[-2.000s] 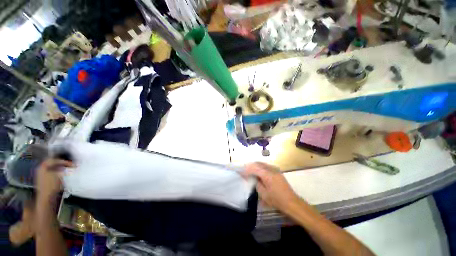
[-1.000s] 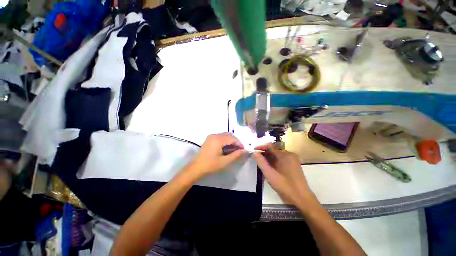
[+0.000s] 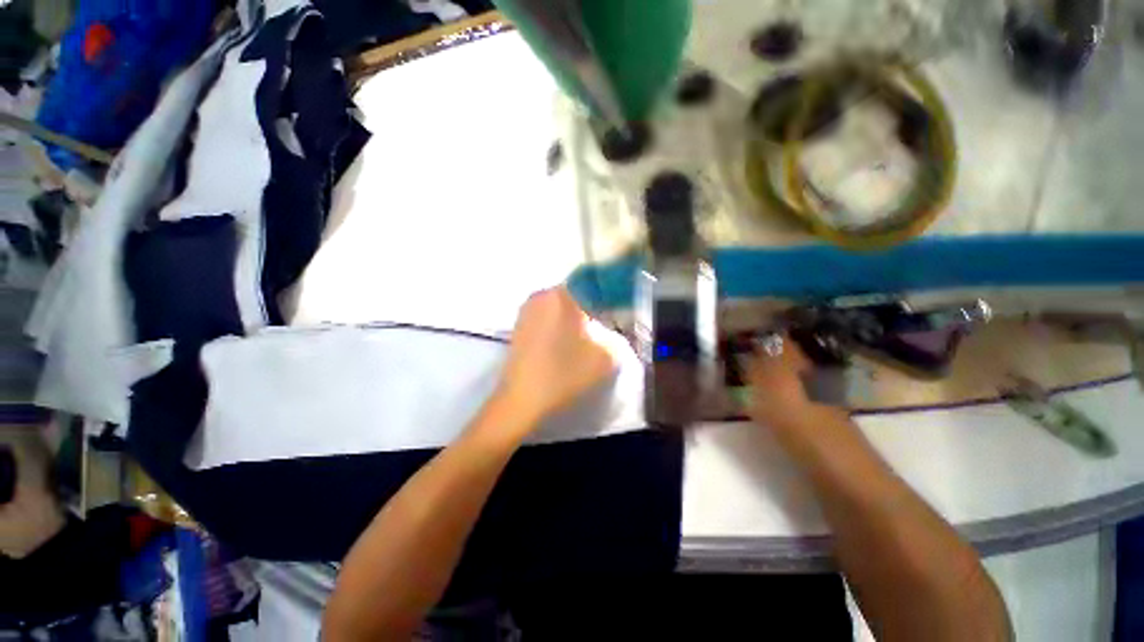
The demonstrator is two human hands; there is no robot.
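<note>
A light grey panel (image 3: 339,391) lies on the table with a navy garment panel (image 3: 552,502) along its near side, hanging over the front edge. My left hand (image 3: 552,357) lies on the grey panel just left of the sewing machine's take-up lever guard (image 3: 677,326); its fingers are bunched and blurred, and I cannot tell if they pinch cloth. My right hand (image 3: 780,386) is right of the guard by the presser foot area; its fingertips are partly hidden and blurred. The needle is hidden behind the guard.
A stack of cut pieces (image 3: 188,270) lies at the table's left. A green cone (image 3: 627,50) hangs above the machine head, beside a yellow ring (image 3: 928,163). Thread snips (image 3: 1064,420) and a dark phone (image 3: 922,345) lie right. A blue bag (image 3: 119,75) is far left.
The view has moved closer to the machine head. My hands, together at the needle a second ago, are now apart on either side of the guard. The panels were brought to the machine earlier.
</note>
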